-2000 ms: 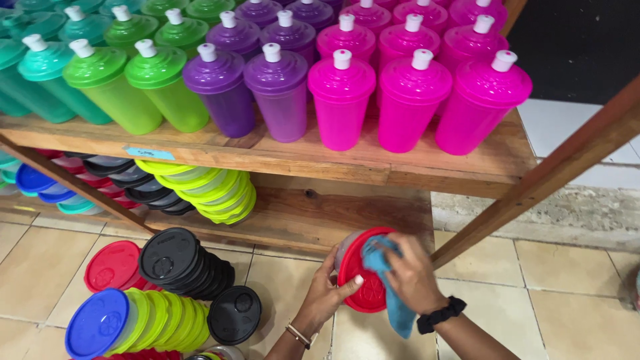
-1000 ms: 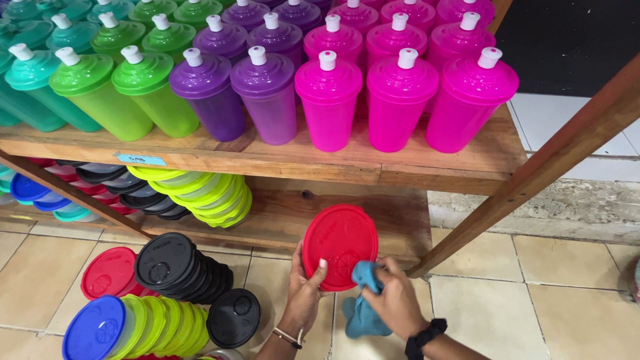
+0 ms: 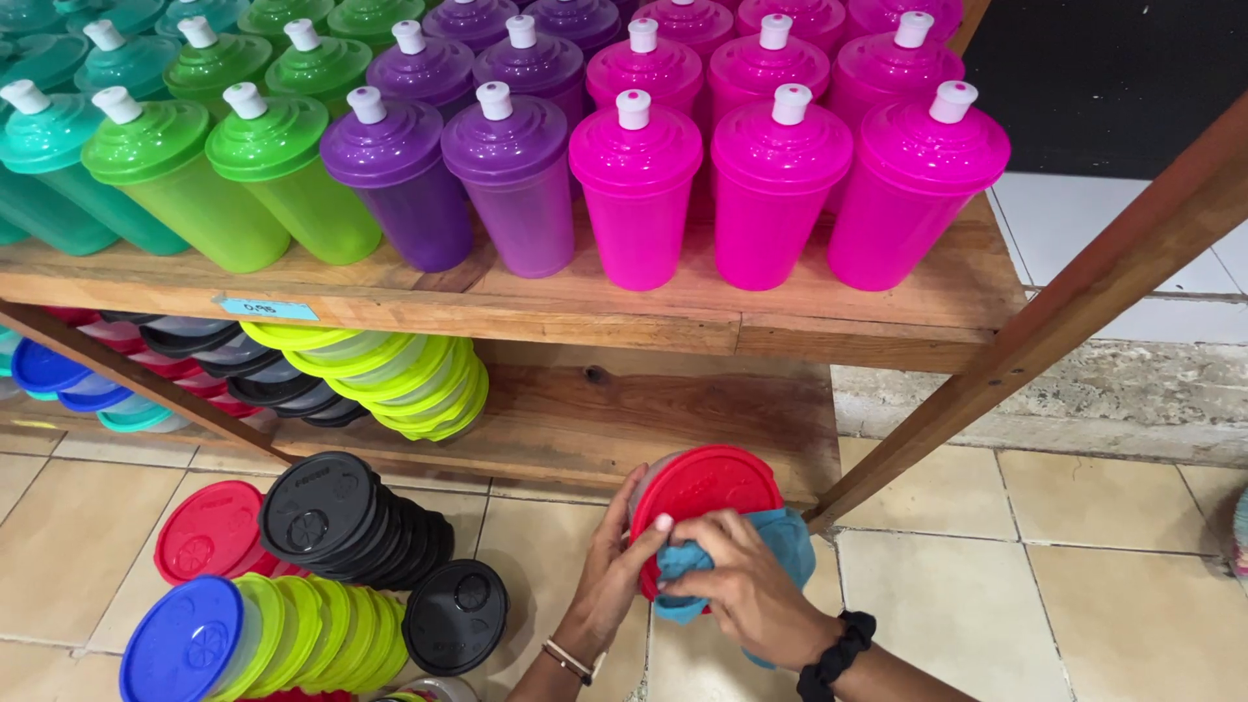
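A round plastic container with a red lid (image 3: 707,480) is tilted over the floor in front of the lower shelf. My left hand (image 3: 611,565) grips its left side, with the thumb on the lid's edge. Bunched in my right hand (image 3: 731,580) is a blue cloth (image 3: 788,546), pressed against the lower part of the lid. Some of the cloth hangs out to the right and below the hand. The underside of the container is hidden.
Pink bottles (image 3: 639,214) and purple, green and teal ones line the upper wooden shelf (image 3: 624,317). Yellow-lidded containers (image 3: 429,385) lean on the lower shelf. Black-lidded (image 3: 322,507), blue-lidded (image 3: 183,639) and red-lidded containers (image 3: 210,531) stand on the tiles. A wooden post (image 3: 1033,341) slants at right.
The lid faced the camera more fully a second ago; now it is tilted. My right hand with the cloth has moved from its lower right edge onto its lower face.
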